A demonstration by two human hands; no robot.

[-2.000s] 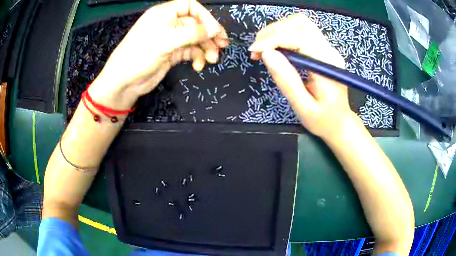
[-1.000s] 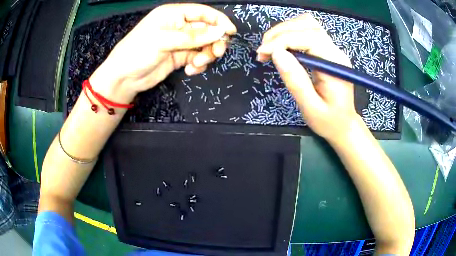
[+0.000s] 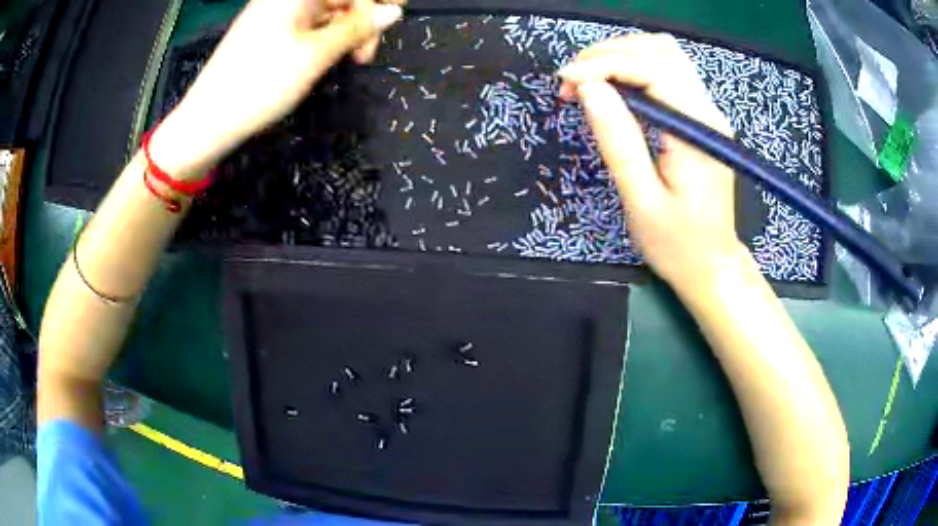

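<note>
The long parts tray holds loose silver pins in its middle and right, and small black pieces at its left. My right hand is over the pins and holds a long dark blue tool; its fine tip is not clear. My left hand is over the tray's far left part, cut off by the top edge; its fingertips are close together, and I cannot see whether they hold anything. The near tray holds several small scattered pieces, part black and part silver.
Clear plastic bags with a white label and a green patch lie at the right. Flat black panels are at the far left. Blue ribbed material shows at the bottom right. The green bench top has yellow lines.
My left hand has moved away from my right hand, up and to the left, uncovering more black pieces and pins. My right hand has shifted slightly right, still holding the tool.
</note>
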